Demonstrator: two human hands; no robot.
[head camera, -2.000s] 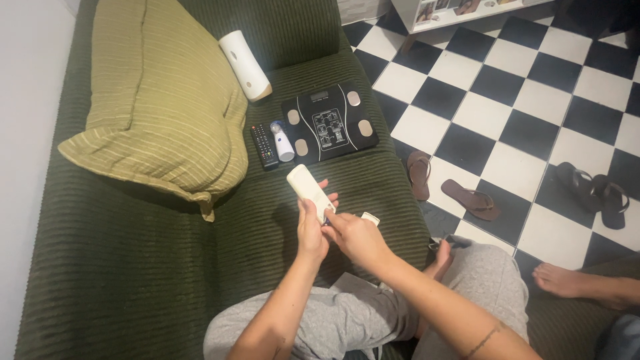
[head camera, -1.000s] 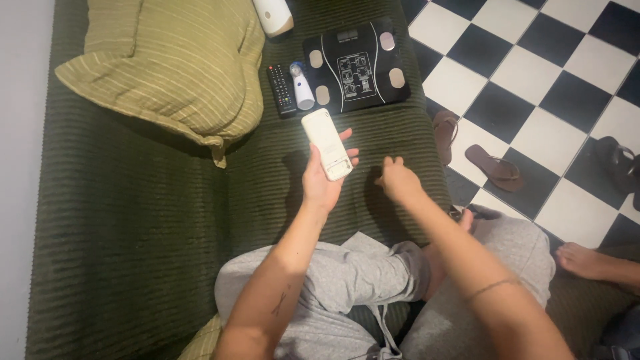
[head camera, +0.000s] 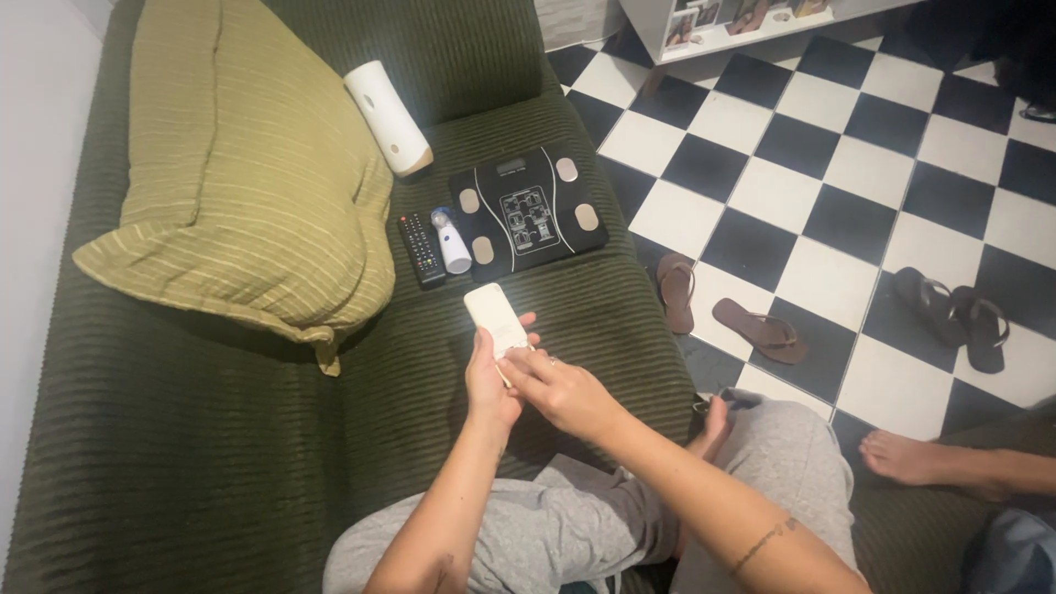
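Observation:
My left hand (head camera: 492, 384) holds a slim white handheld device (head camera: 495, 318) from below, over the green corduroy sofa seat. The fingers of my right hand (head camera: 565, 392) touch the device's lower end; whether they grip anything is hidden. Beyond the device lie a black remote control (head camera: 422, 250), a small white-and-blue handheld device (head camera: 451, 242) and a black bathroom scale (head camera: 532, 213) with metal foot pads. Farther back a white curved device (head camera: 388, 117) with a tan end rests by the cushion.
A yellow-green cushion (head camera: 256, 165) leans at the left of the sofa (head camera: 247, 445). Brown flip-flops (head camera: 761, 330) and dark flip-flops (head camera: 953, 318) lie on the checkered floor. Another person's bare foot (head camera: 899, 458) is at the right. A white shelf unit (head camera: 742, 37) stands behind.
My right hand, apart from the white device one second ago, is now against its lower end. My left hand still holds the device. The view has shifted.

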